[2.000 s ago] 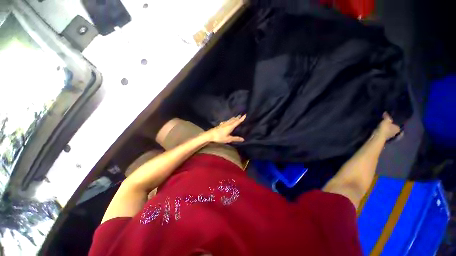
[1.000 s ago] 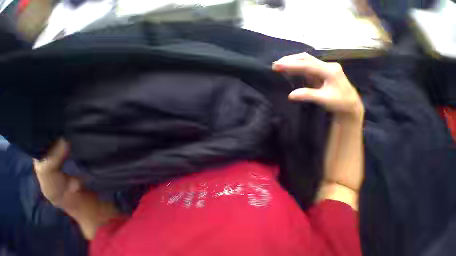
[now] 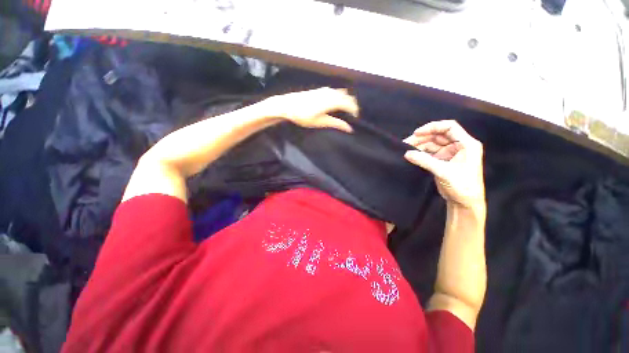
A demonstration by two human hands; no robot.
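Observation:
The large black garment (image 3: 372, 162) lies over my lap, below the front edge of the white table, and spreads to both sides. My left hand (image 3: 324, 109) is at the middle of the cloth, its fingertips gripping the upper fold. My right hand (image 3: 445, 155) is a little to the right, its thumb and fingers pinching the same raised edge of the cloth. A shiny lining-like part (image 3: 296, 162) shows below my left hand. The cloth beneath the fingers is partly hidden.
The white machine table (image 3: 407, 48), with a worn wooden edge and small dark dots, crosses the top. More dark wrinkled cloth (image 3: 103, 138) lies at the left. A blue object (image 3: 219, 217) is beside my left sleeve. Red and light items show at the upper left.
The view has turned. My left hand has moved from the garment's far left side up to its middle. My right hand has closed from a spread pose onto the cloth edge.

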